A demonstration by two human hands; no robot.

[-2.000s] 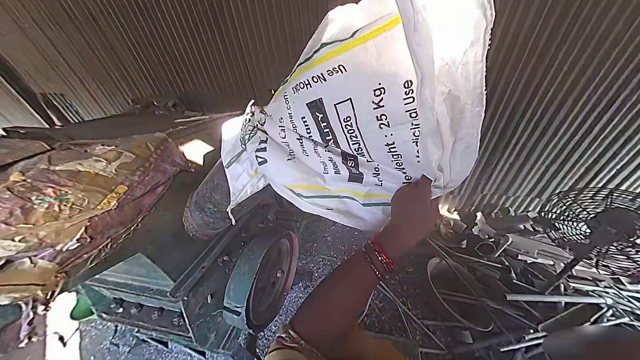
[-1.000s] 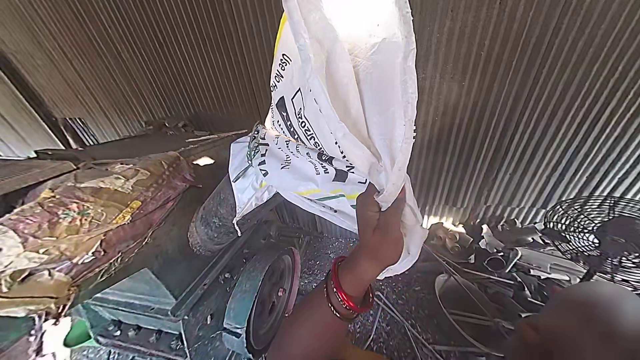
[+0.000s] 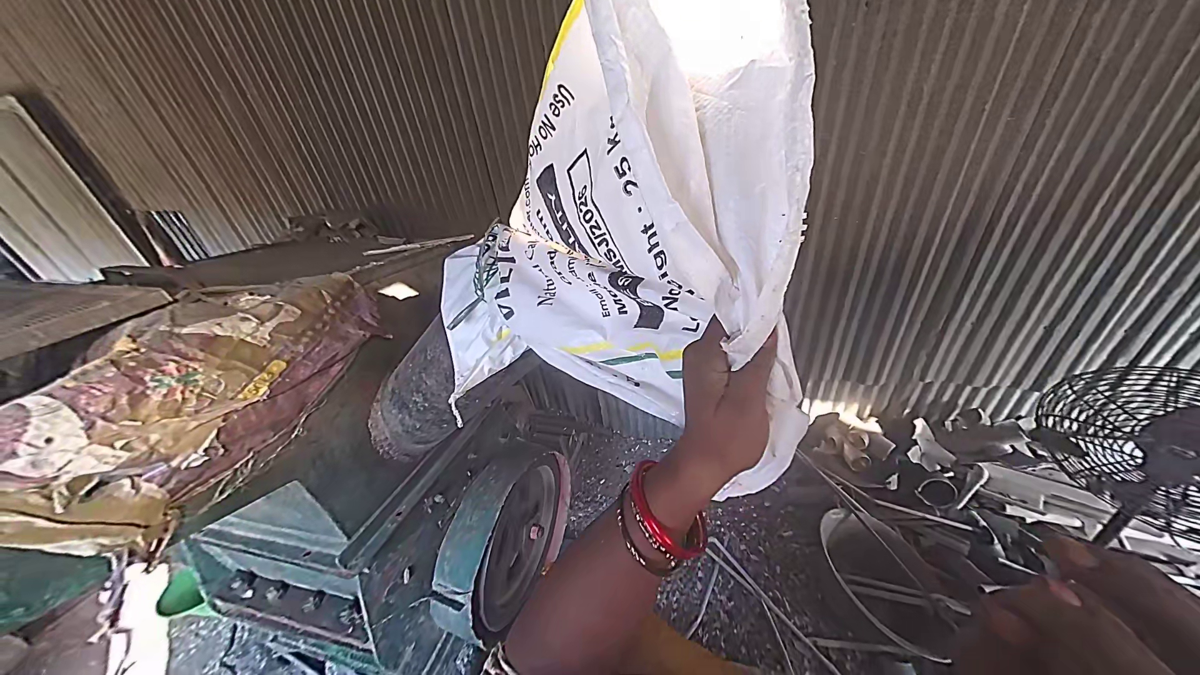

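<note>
A white woven plastic sack (image 3: 647,234) with printed writing and yellow and green stripes hangs upright, its upper part spread wide. My left hand (image 3: 731,398), with red bangles at the wrist, grips a gathered fold at its lower right. The sack's lower left corner lies against a grey cylinder (image 3: 412,398) on a green machine, partly covering it. A flat-rimmed wheel (image 3: 520,544) sits below. My right hand (image 3: 1078,605) is at the bottom right, blurred, away from the sack, its fingers loosely bent and nothing visible in them.
A worn patterned sack (image 3: 216,384) lies at the left. The green machine (image 3: 281,562) stands at the lower left. At the right are scrap pieces (image 3: 1003,478) and a black wire fan guard (image 3: 1125,422). Thin strips (image 3: 759,600) lie on the floor. A corrugated metal wall (image 3: 937,187) rises behind.
The sack was spread flatter toward me two seconds ago; it is now narrower and folded, with its side bunched in my left hand. More of my right hand shows at the lower right.
</note>
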